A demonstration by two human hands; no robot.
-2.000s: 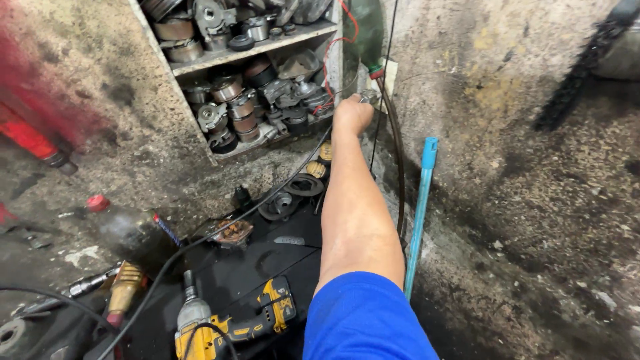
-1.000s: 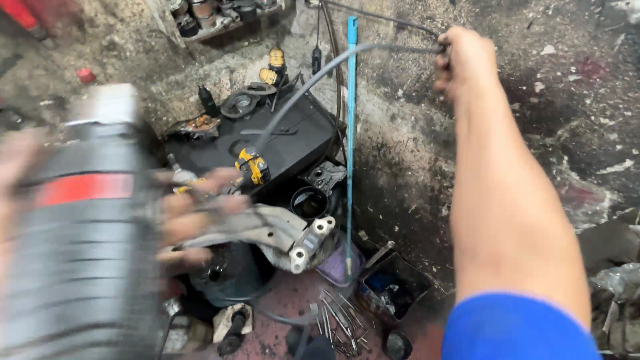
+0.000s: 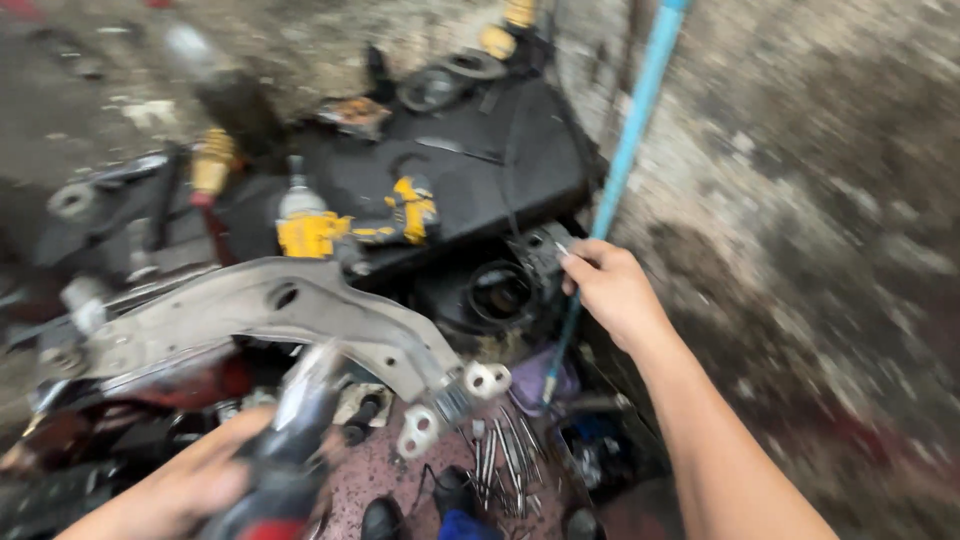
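Observation:
At the lower left my left hand (image 3: 217, 465) grips a blurred power tool (image 3: 289, 442) with a dark and red body and a metallic nose. Just beyond it lies a grey metal suspension control arm (image 3: 262, 307), a bushing bracket (image 3: 450, 409) at its near right end. My right hand (image 3: 611, 289) is at the right, thumb and fingertips pinched together beside a grey metal bracket (image 3: 536, 244) and the light blue pole (image 3: 637, 112). A small pale thing shows at those fingertips; what it is cannot be told. A yellow cordless impact wrench (image 3: 311, 232) lies beyond the control arm.
A black plastic tank-like part (image 3: 480, 172) bears round metal parts (image 3: 431, 88). A dark bottle (image 3: 232, 97) stands at the upper left. Several metal rods or punches (image 3: 506, 457) lie on the reddish floor (image 3: 375, 472) near my shoes. A stained wall (image 3: 825, 187) rises at the right.
My right hand, at the shelf two seconds ago and holding a dark cable one second ago, is now lower, beside the blue pole. The power tool has dropped lower in view. The view has shifted.

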